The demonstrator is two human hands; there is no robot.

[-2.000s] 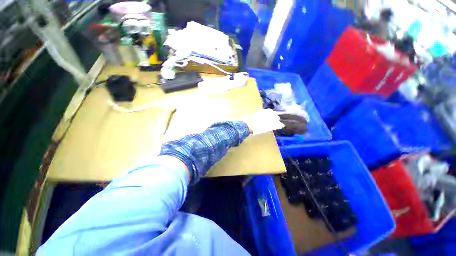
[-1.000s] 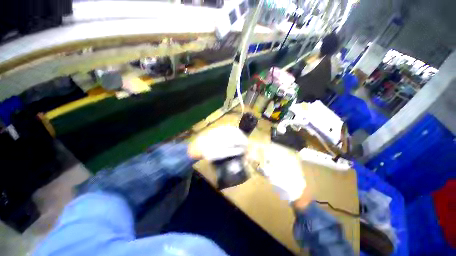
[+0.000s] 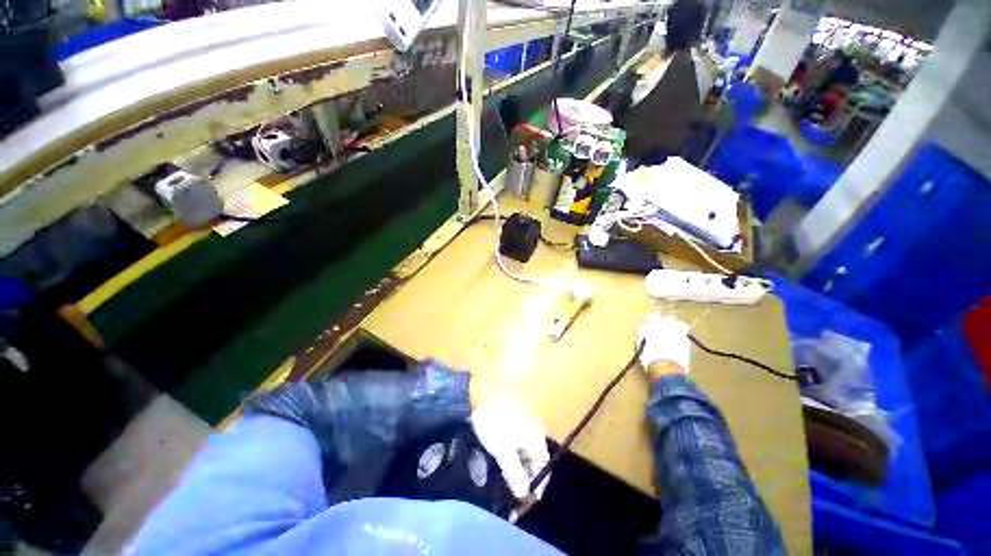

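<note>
A black socket strip with round sockets lies at the table's front edge, over my lap, partly hidden by my left sleeve. My left hand, in a white glove, is closed on a black cord beside the strip. My right hand, also gloved, grips the same cord over the table. The cord runs on past it to the right edge, where a dark end shows. A pale hand tool on a white cable lies on the tan table.
A black block, a black flat box and a white extension strip sit at the rear, near papers and a tool holder. A blue crate is at right. A green conveyor runs along the left. A person is behind.
The view has swung left from the crates. Since a second ago, my left hand has come down from the table to its front edge, and the black cord now stretches between my hands.
</note>
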